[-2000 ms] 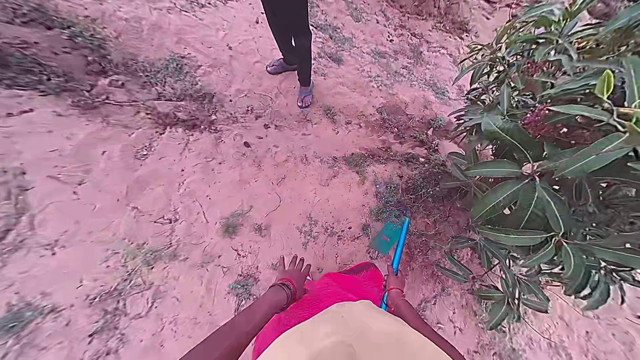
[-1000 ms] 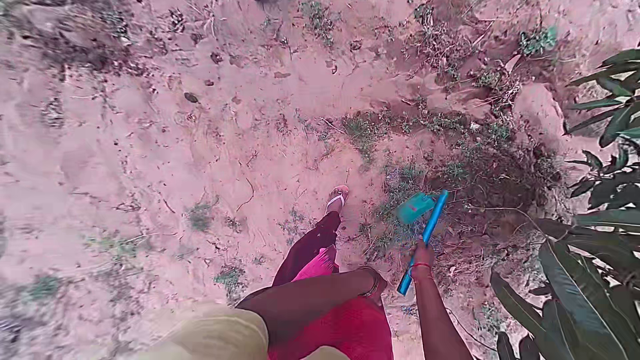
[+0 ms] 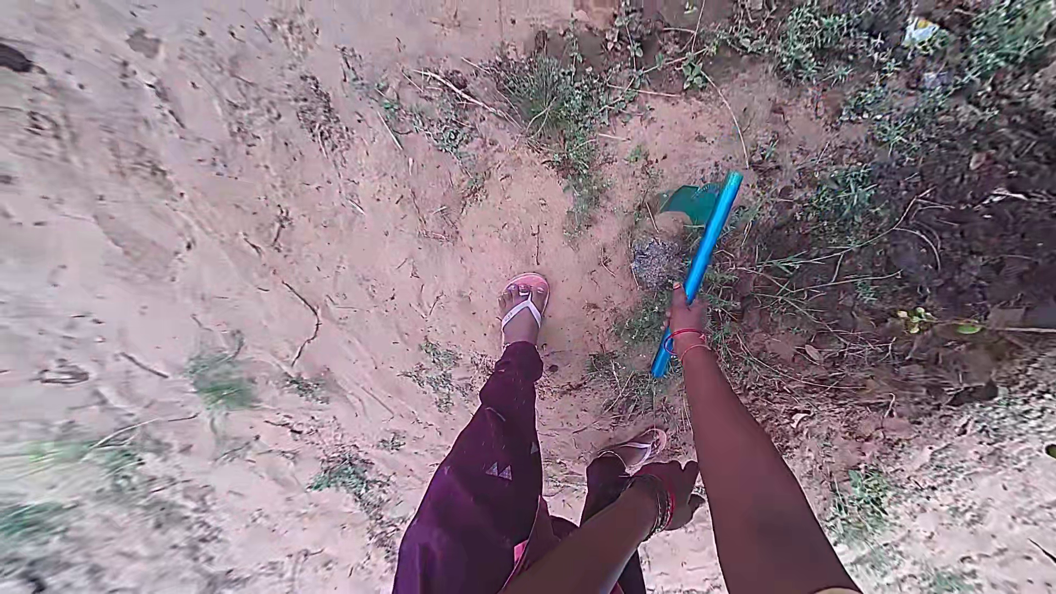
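A blue tube-like handle (image 3: pixel 711 239) slants over the ground right of centre, with my right hand (image 3: pixel 686 318) closed around its lower part. A flat green blade or plate (image 3: pixel 691 204) shows beside the handle's upper end; how the two join is unclear. Bracelets circle my left wrist, and my left hand (image 3: pixel 681 493) is low in the view, between my legs and my right forearm, with its fingers curled. Whether anything is inside those fingers cannot be seen.
My sandalled feet (image 3: pixel 525 301) stand on sandy ground (image 3: pixel 445 272). Low weeds (image 3: pixel 553 99) grow ahead. Dry stems and leaf litter (image 3: pixel 949 272) lie in shade on the right, and a small pale scrap (image 3: pixel 920 31) lies at the upper right.
The view has moved along the ground; the other person's legs and the leafy branches are out of sight. My right hand keeps hold of the blue handle. My feet have stepped.
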